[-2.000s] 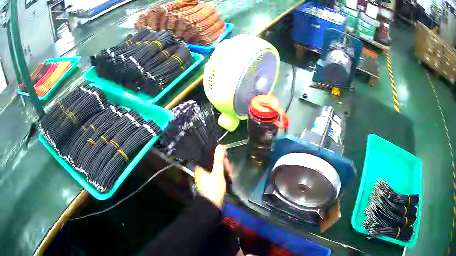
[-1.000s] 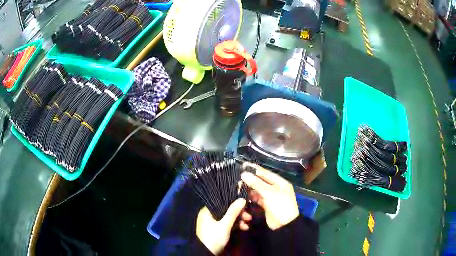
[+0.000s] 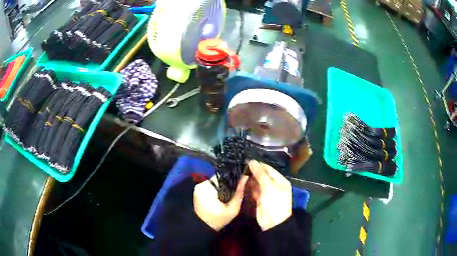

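Note:
A black wire bundle (image 3: 233, 162) is held over the blue bin, its upper ends just in front of the disc machine (image 3: 265, 122). My left hand (image 3: 215, 202) is closed around the lower part of the bundle. My right hand (image 3: 270, 195) has its fingers on the bundle's right side, where some wires stick out to the right. The wires are blurred, so single tips cannot be told. The blue bin (image 3: 168, 195) lies below both hands, with dark red bits near its back edge.
The left teal tray (image 3: 75, 167) holds banded black bundles; another filled tray stands behind it. The right teal tray (image 3: 353, 95) holds several bundles. A red-lidded bottle (image 3: 213, 82), green-white fan (image 3: 173, 37), wrench (image 3: 183, 97) and checked cloth (image 3: 135, 92) stand or lie behind. A cord crosses the bench edge.
The left hand came from beside the cloth to above the bin with the wires, and both hands now hold them. Since one second ago, the fanned wires have become more bunched. The view has shifted.

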